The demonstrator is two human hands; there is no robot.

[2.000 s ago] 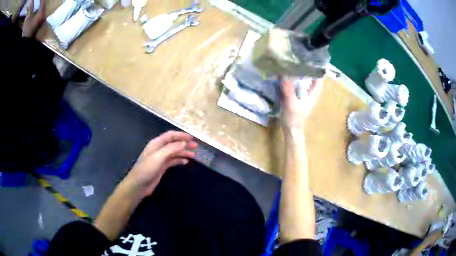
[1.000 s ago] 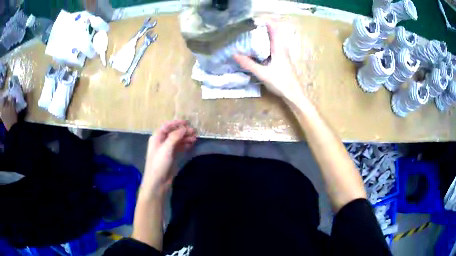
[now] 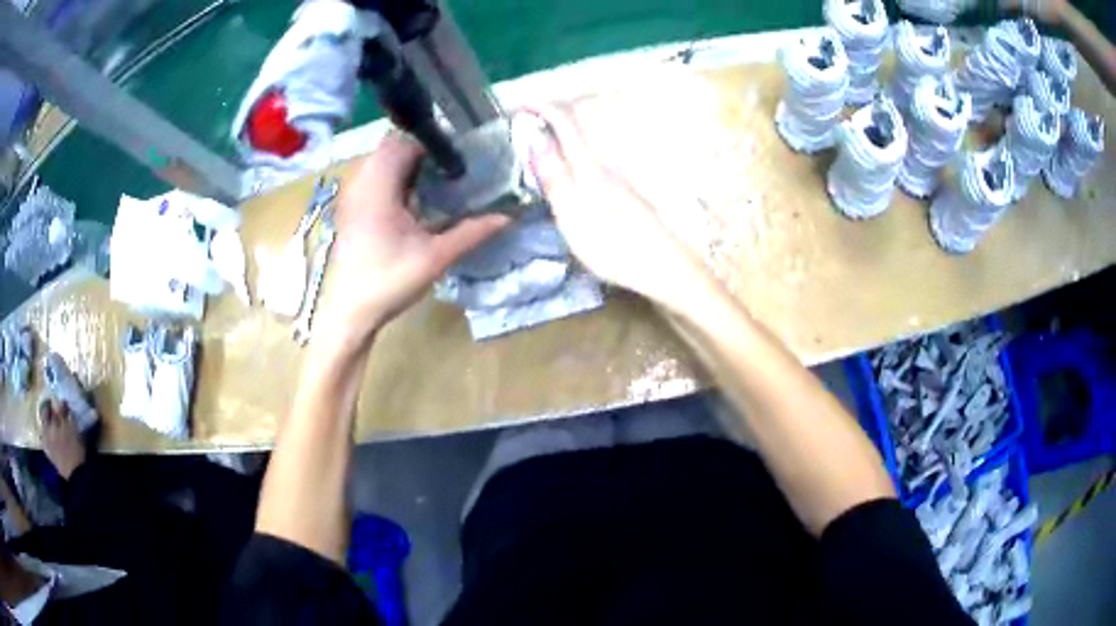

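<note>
A grey-beige block-like fixture sits under a black tool head, over a crumpled pale pad and a white sheet. My left hand is at the fixture's left side, thumb and fingers spread around it. My right hand is at its right side, fingers against a small white part, mostly hidden by the hand. Whether either hand grips anything firmly cannot be made out. A white attachment with a red patch is left of the tool head.
Ribbed white sleeves stand upright at right. Wrenches, a white bag and paired white tubes lie left. Blue bins of small parts are below right. Another person's hand is far left; another arm shows top right.
My left hand has moved from the bench's front edge up to the fixture's left side. My right hand stays at its right. The view has shifted, bringing the tool head and red-patched attachment into sight.
</note>
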